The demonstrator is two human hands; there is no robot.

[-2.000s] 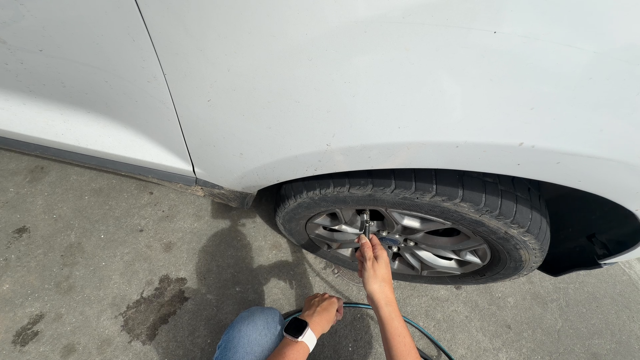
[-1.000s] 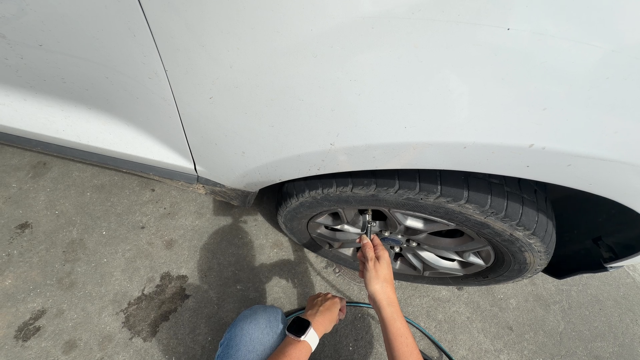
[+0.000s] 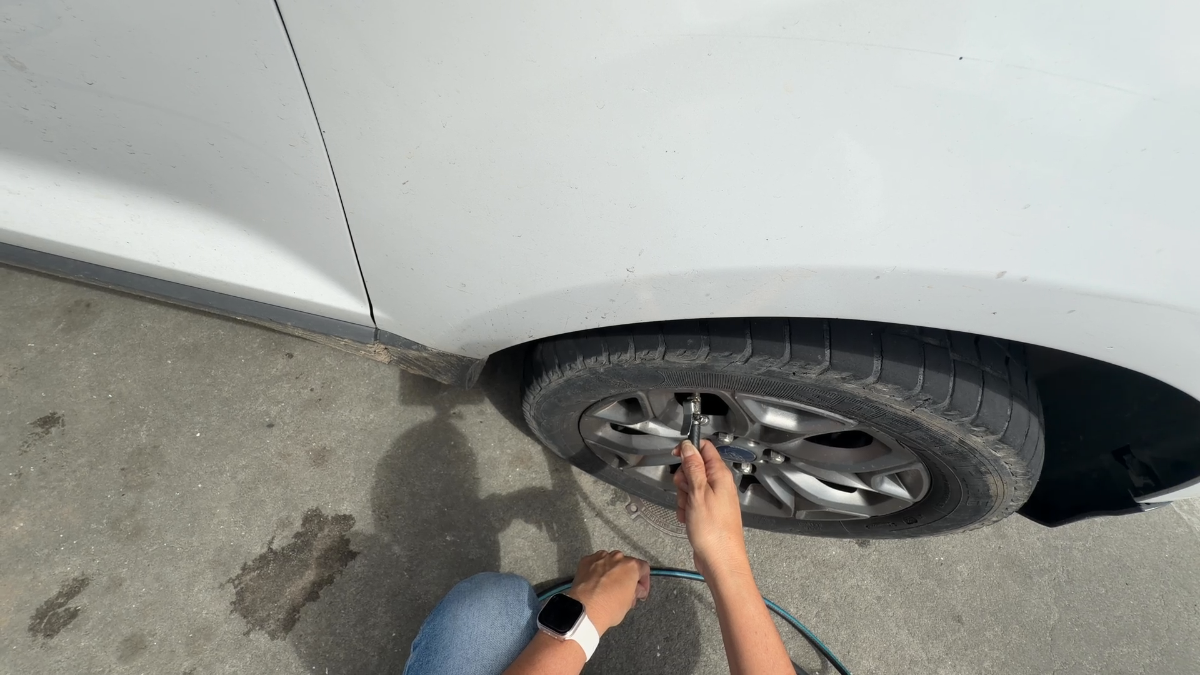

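My right hand [image 3: 710, 502] grips an air hose chuck [image 3: 695, 422] by its dark lower end. The chuck's metal head points up at the wheel rim near the top left spokes, where the valve sits; the exact fit is too small to tell. The tire [image 3: 937, 375] is black with worn, dusty tread, around a silver alloy wheel [image 3: 797, 422]. My left hand [image 3: 611, 586], below and to the left, is loosely curled beside my knee, with a smartwatch on its wrist; whether its fingers hold anything is hidden. A teal hose [image 3: 797, 623] curves behind both forearms.
A white car's body panel [image 3: 703, 169] fills the upper view, with its arch over the tire. A dark sill [image 3: 187, 292] runs to the left. My denim-covered knee [image 3: 478, 623] is at the bottom. The concrete ground [image 3: 169, 431] bears dark stains and my shadow.
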